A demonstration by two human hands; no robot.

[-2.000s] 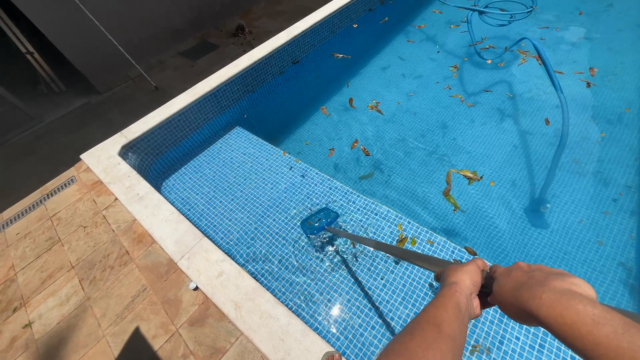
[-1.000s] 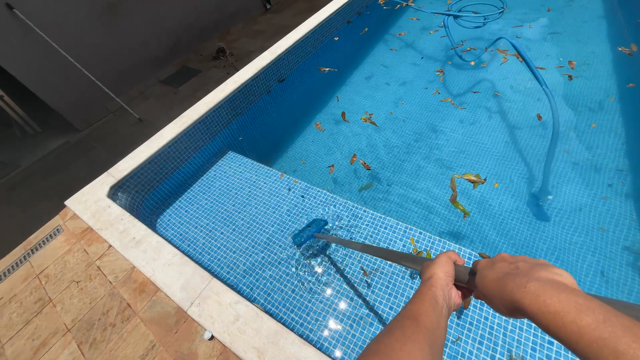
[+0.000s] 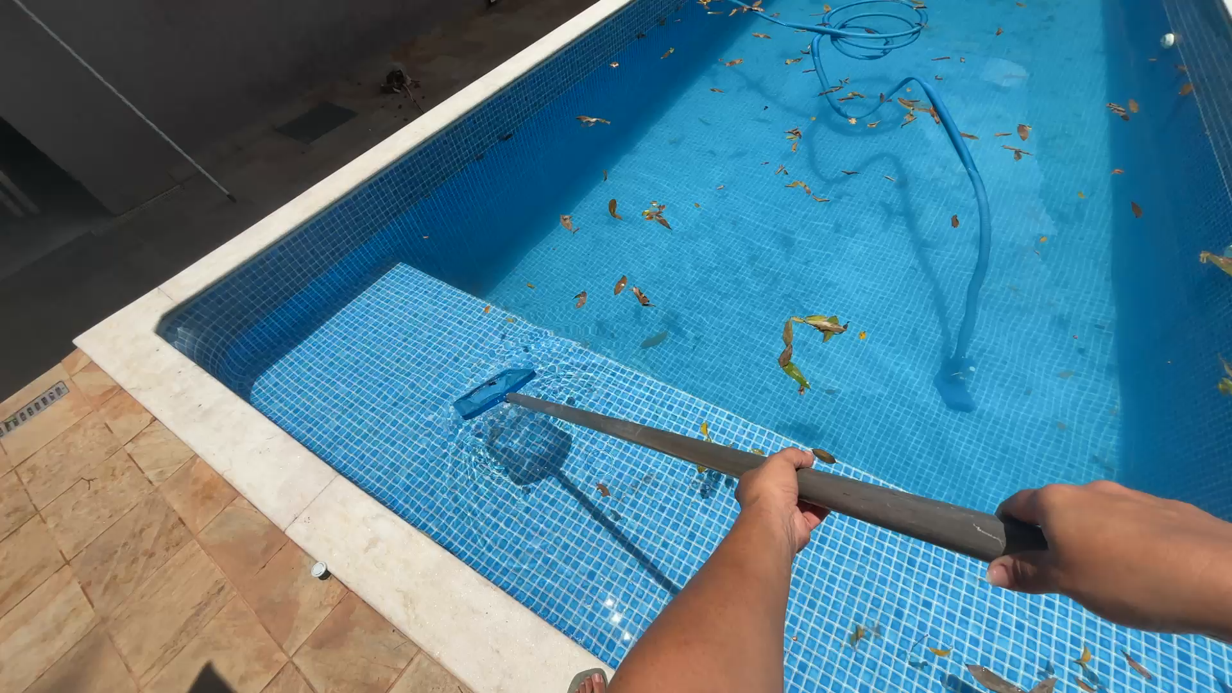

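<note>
My left hand [image 3: 778, 493] grips the grey pole [image 3: 664, 441] at its middle, and my right hand [image 3: 1107, 553] is closed round it near the right edge. At the pole's far end a blue pool skimmer net [image 3: 495, 393] sits tilted at the water surface above the shallow tiled ledge [image 3: 356, 356]. Its shadow falls on the ledge tiles. Several brown and green leaves float nearby, among them a curled cluster [image 3: 789, 356] past the ledge and a small leaf [image 3: 823, 455] by my left hand.
A blue hose [image 3: 980, 221] coils at the far side and runs down to a suction head [image 3: 955, 385] underwater. Pale stone coping [image 3: 385, 549] borders the pool, with stone paving [image 3: 125, 549] beyond it at the left. Part of a sandalled foot [image 3: 589, 681] shows at the bottom edge.
The skimmer net, low in the water before, now shows more of its blue frame at the surface, turned to a different angle. Both hands remain on the pole.
</note>
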